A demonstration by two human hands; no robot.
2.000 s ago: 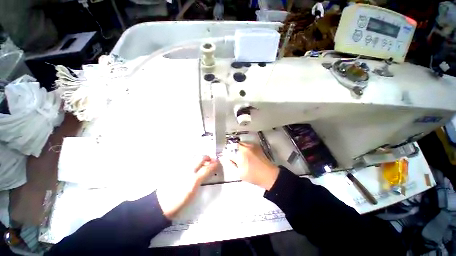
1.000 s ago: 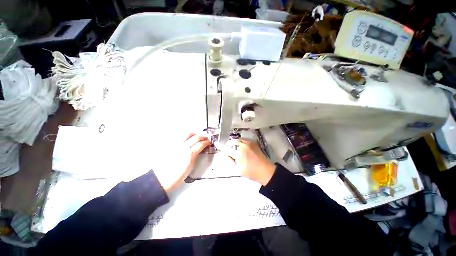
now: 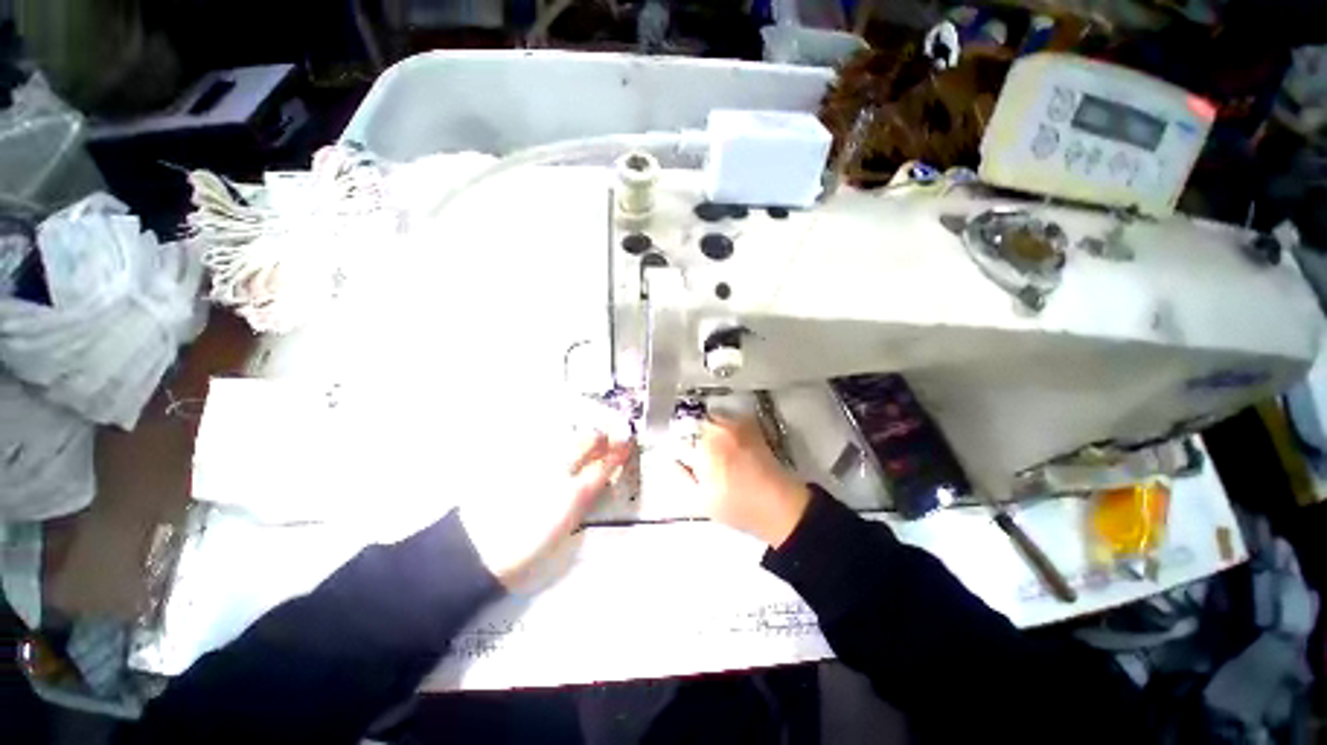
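A white fabric piece lies between my hands at the needle area; it is overexposed and its edges merge with the white table. The presser foot (image 3: 629, 403) shows as small shiny metal at the left end of the cream sewing machine (image 3: 902, 313). My left hand (image 3: 546, 502) is just left of and in front of the foot, fingertips together at the fabric. My right hand (image 3: 735, 473) is right of the foot, fingers bent down on the fabric. What exactly the fingertips pinch is too bright to tell.
Under the arm lie a slim dark tool (image 3: 774, 427), a small dark block (image 3: 849, 460) and a black smartphone (image 3: 902, 444). A dark stick tool (image 3: 1036, 558) and an orange-yellow packet (image 3: 1129, 520) lie right. Cream strips (image 3: 291, 233) and white bundles (image 3: 102, 313) are left; a white bin (image 3: 509, 102) stands behind.
My left hand was beside the foot a second ago and is now slightly lower and nearer the table's front. My right hand has barely moved. The camera view has shifted slightly.
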